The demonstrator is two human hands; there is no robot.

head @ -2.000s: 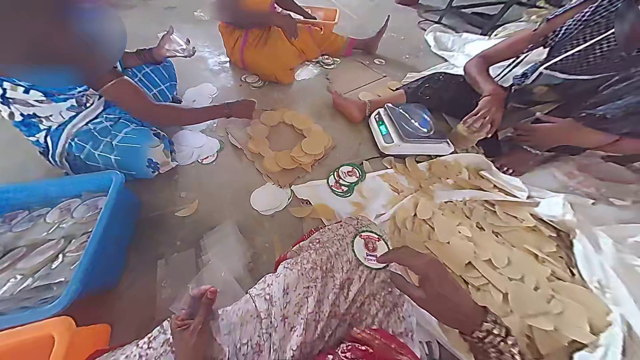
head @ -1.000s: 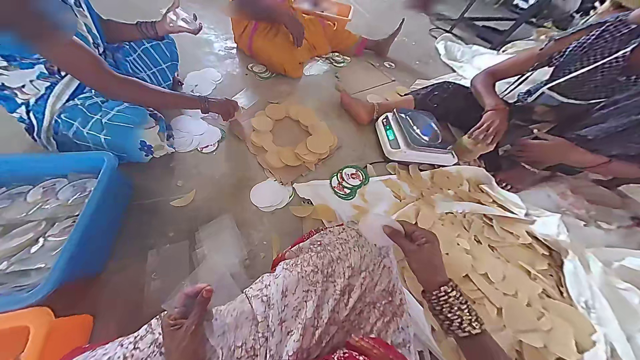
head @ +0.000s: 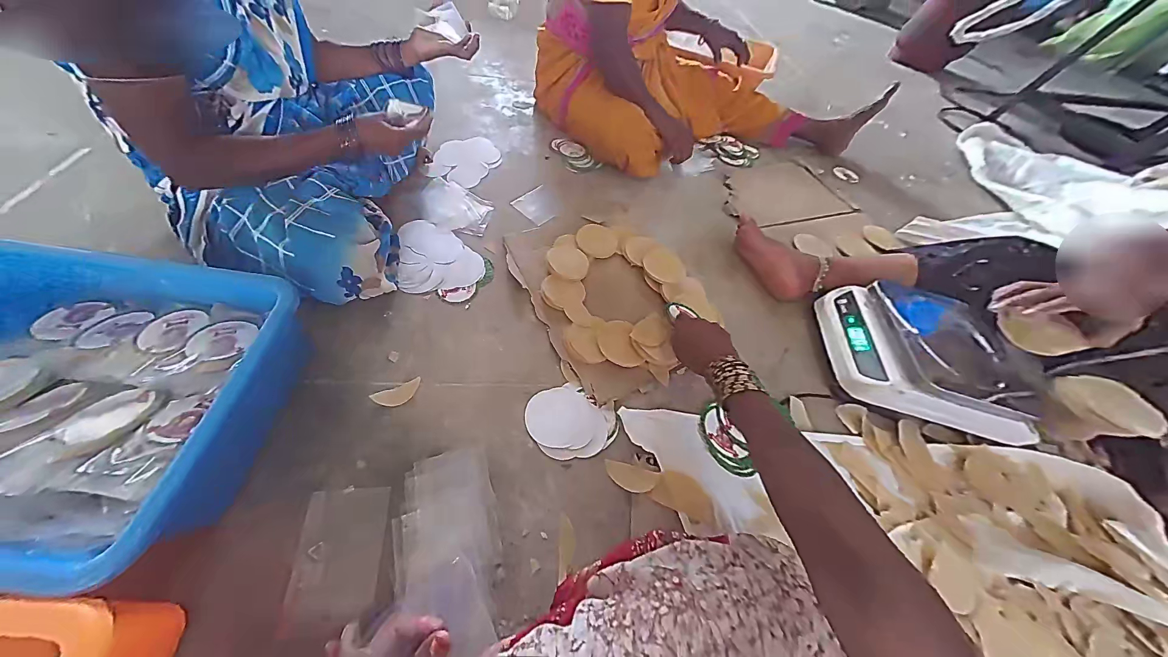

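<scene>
My right hand (head: 701,345) is at the right side of a ring of thin tan discs (head: 616,342) laid on flat cardboard (head: 620,290). A small piece of a round printed label (head: 681,311) with a green rim shows at its fingertips. More green-rimmed labels (head: 725,443) lie under and beside my right forearm. White paper circles (head: 566,420) are stacked on the floor below the ring. My left hand (head: 392,636) is at the bottom edge, partly cut off, beside clear plastic pouches (head: 447,529); its grip on them is unclear.
A blue crate (head: 265,365) of filled pouches stands at left, above an orange container (head: 91,630). A digital scale (head: 858,342) and a pile of tan discs (head: 995,511) are at right. Seated people surround the work, with white circles (head: 438,255) near one person.
My right hand has moved from above my lap, where it held a round label and then a whitish circle, forward to the disc ring. The person at left has drawn a hand back from beside the ring.
</scene>
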